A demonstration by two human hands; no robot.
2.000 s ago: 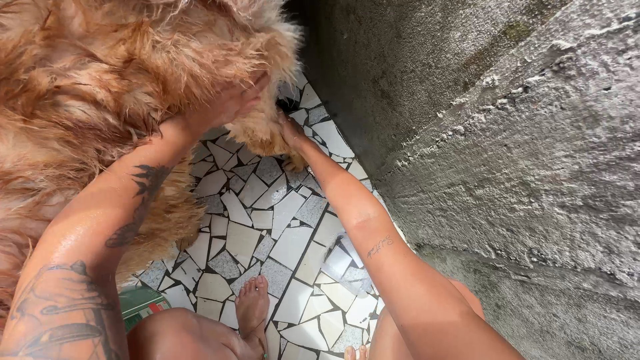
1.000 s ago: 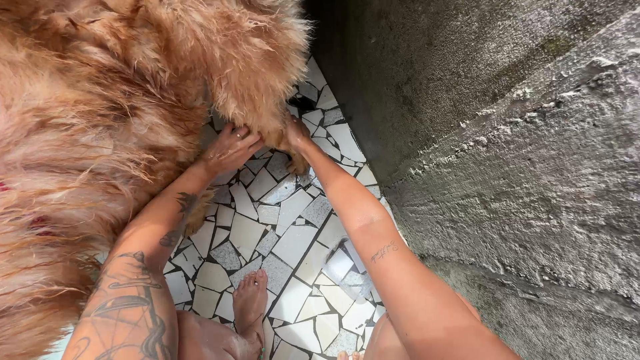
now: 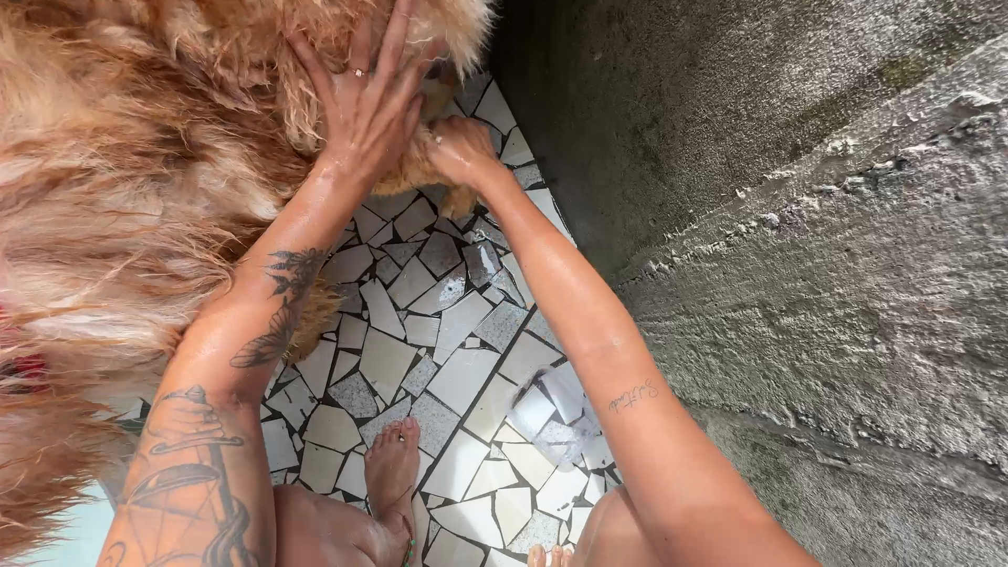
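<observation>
A large animal with long, wet, tan fur, seemingly a dog [image 3: 142, 157], fills the left and top of the view. My left hand [image 3: 366, 98] lies with fingers spread on its fur near the top, a ring on one finger. Just right of it my right hand [image 3: 461, 150] is closed around the animal's lower leg [image 3: 417, 167]. A paw [image 3: 457, 202] shows below the right hand, over the floor. Another furry foot [image 3: 315, 319] pokes out beside my left forearm. The animal's head cannot be made out.
The floor [image 3: 386, 362] is a mosaic of broken white and grey tiles, wet in spots. A rough concrete wall [image 3: 787, 260] rises along the right. My bare foot [image 3: 394, 465] is at the lower middle. Something clear and shiny [image 3: 559, 417] lies on the tiles. Red material [image 3: 27, 366] shows at the left edge.
My left hand, which was down by the leg beside my right hand one second ago, has moved up onto the fur. The right hand has stayed at the leg.
</observation>
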